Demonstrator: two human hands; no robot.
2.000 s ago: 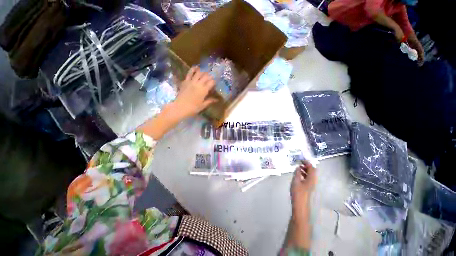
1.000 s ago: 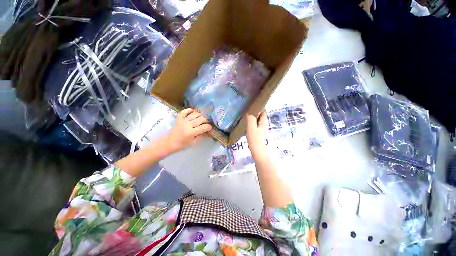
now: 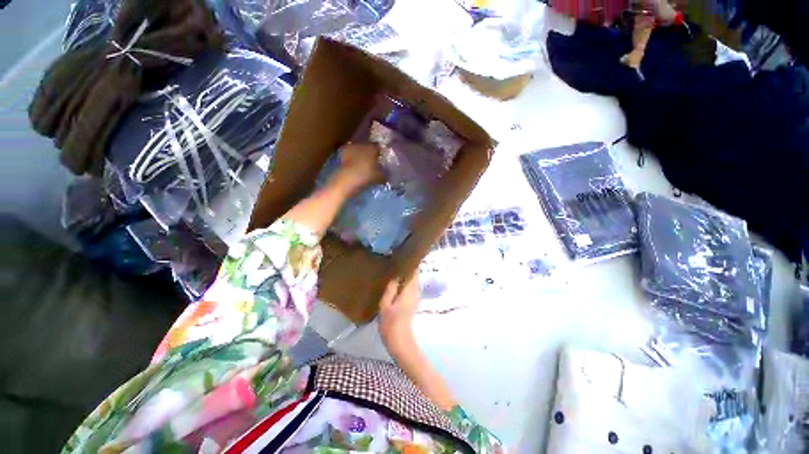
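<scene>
An open brown cardboard carton (image 3: 297, 160) stands tilted toward me on the pale table. Inside it lie crumpled light blue plastic packets (image 3: 383, 217) and purplish clear packets (image 3: 412, 155). My left hand (image 3: 359, 168) is inside the carton at the packets, blurred; its fingertips are hard to see and I cannot tell whether it grips one. My right hand (image 3: 399, 301) is at the carton's near right edge, with its fingers against the outside wall. A clear polybag with black lettering (image 3: 483, 229) lies flat, partly behind the carton.
Bagged dark garments (image 3: 581, 199) lie at the right, with more stacked beside them (image 3: 696, 257). A cream buttoned jacket (image 3: 594, 399) is at the lower right. Bagged dark clothes with white strips (image 3: 191, 142) are heaped left. Another person's hand (image 3: 637, 44) shows at the top right.
My left hand has moved from the carton's near rim down into it. The carton has shifted nearer and tilts more toward me. My right hand has moved left and down with its edge.
</scene>
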